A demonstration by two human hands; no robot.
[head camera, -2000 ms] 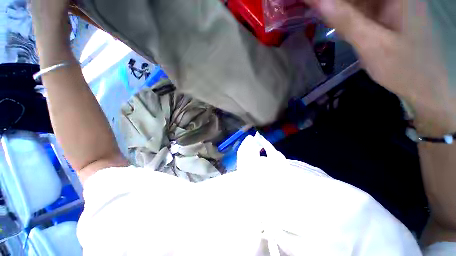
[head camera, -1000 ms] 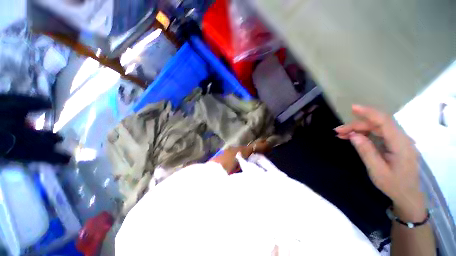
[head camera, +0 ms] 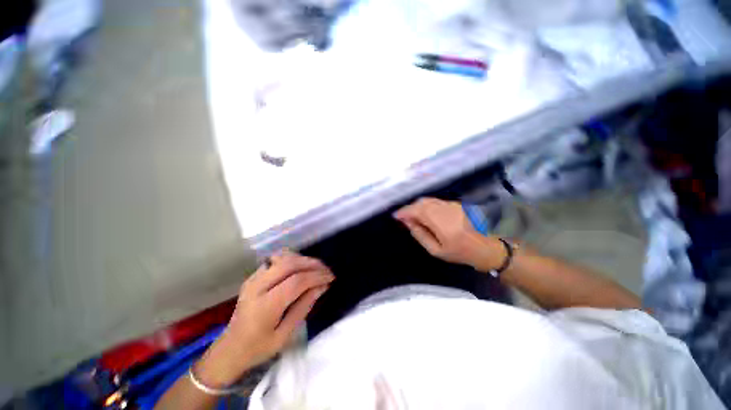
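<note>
A large khaki cloth panel (head camera: 136, 184) is spread over the left part of the white table (head camera: 353, 120). My left hand (head camera: 280, 296) is at the cloth's lower right corner, by the table's front edge, with its fingers curled. Blur hides whether it pinches the cloth. My right hand (head camera: 445, 228) is just below the front edge, farther right, with its fingers curled together and nothing visible in them. Both hands are fully in view.
A slim pink-red tool (head camera: 461, 61) and a blue-handled one (head camera: 461, 70) lie side by side on the table. A small dark object (head camera: 272, 159) lies nearer the cloth. Red (head camera: 168, 336) and blue things are below at left. Khaki cloth (head camera: 589, 256) hangs low at right.
The view has swung from the floor-side cloth heap to the tabletop. The khaki panel now lies spread at left. My raised hands have come down to the table's front edge; my right hand's fingers have closed.
</note>
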